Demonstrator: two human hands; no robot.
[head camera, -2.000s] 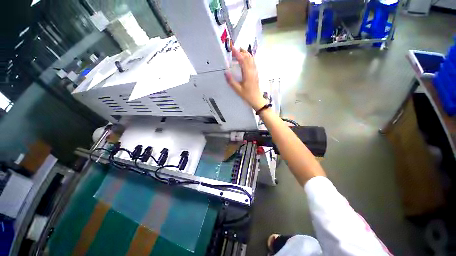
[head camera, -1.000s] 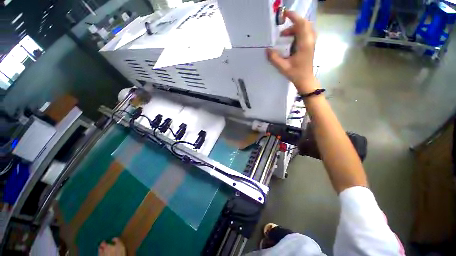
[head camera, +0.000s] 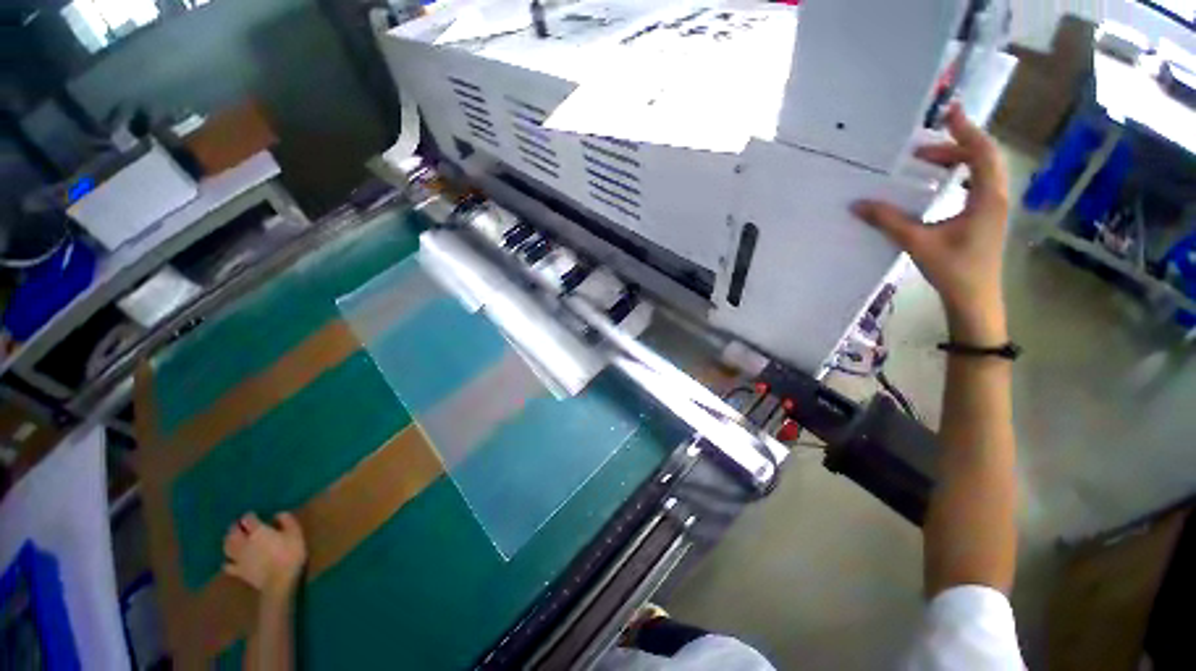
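Note:
My right hand (head camera: 964, 230) is raised with its fingers apart at the upright white control panel (head camera: 866, 92); the fingertips are near the panel's edge, and contact cannot be told. My left hand (head camera: 266, 553) rests with bent fingers on the green-brown bed (head camera: 276, 452); whether anything is under it cannot be seen. A clear plastic sheet (head camera: 492, 433) lies on the bed. A white sheet (head camera: 512, 315) lies at its far edge, in front of the long metal bar (head camera: 682, 393). The bar's black fittings are blurred beside the machine's opening.
The white machine body (head camera: 630, 171) with vents stands behind the bed, with white sheets (head camera: 669, 79) on top. A black motor (head camera: 885, 459) juts out at right. A bench with a white box (head camera: 131, 197) is at left. A blue-edged tray (head camera: 46, 610) is at lower left.
The bar has moved back towards the machine body, and the white sheet now shows in front of it. My left hand has come into view onto the bed. My right hand stays raised at the panel.

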